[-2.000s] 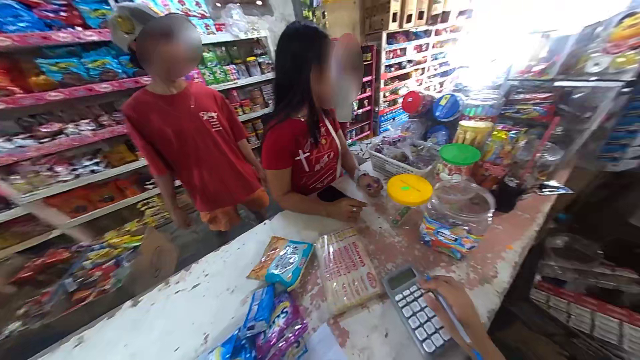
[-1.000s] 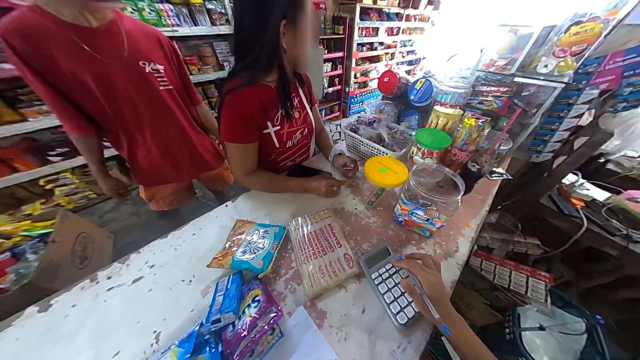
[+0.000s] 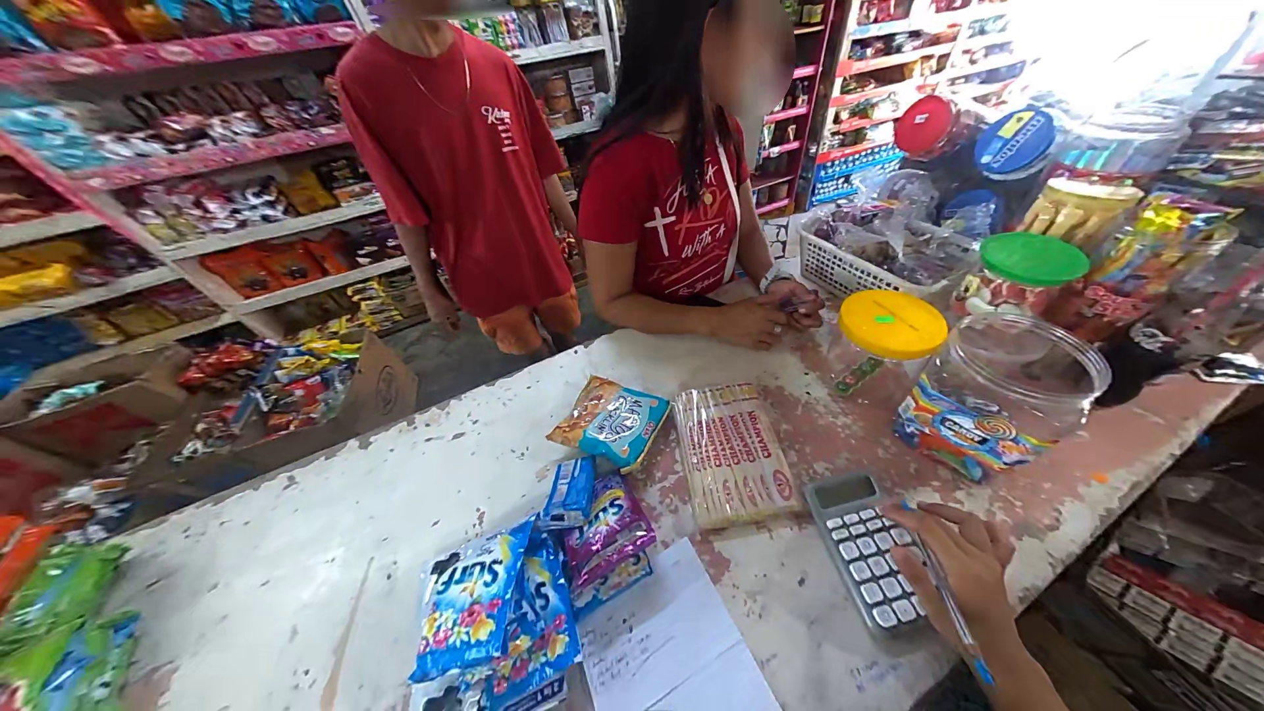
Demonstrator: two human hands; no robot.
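My right hand (image 3: pixel 963 568) holds a ballpoint pen (image 3: pixel 946 592), with its fingers over the right side of a grey calculator (image 3: pixel 869 558) lying on the counter. My left hand is out of the picture. Left of the calculator lies a plastic-wrapped pack of Champion goods (image 3: pixel 736 454). A blue and orange snack packet (image 3: pixel 612 423) is beyond several Surf detergent sachets (image 3: pixel 469 602). A sheet of paper with handwriting (image 3: pixel 681 642) lies partly beside the sachets, near the front edge of the view.
On the worn counter (image 3: pixel 296 553) stand a yellow-lidded jar (image 3: pixel 884 336), a clear candy jar (image 3: pixel 1017 395), a green-lidded jar (image 3: pixel 1027 272) and a white basket (image 3: pixel 859 262). Two people in red shirts stand across it; one rests both hands (image 3: pixel 765 318) on it. Cardboard boxes (image 3: pixel 375 395) and stocked shelves are behind.
The view has shifted so that more of the left shelves shows than a second ago. My right hand stays at the calculator with the pen.
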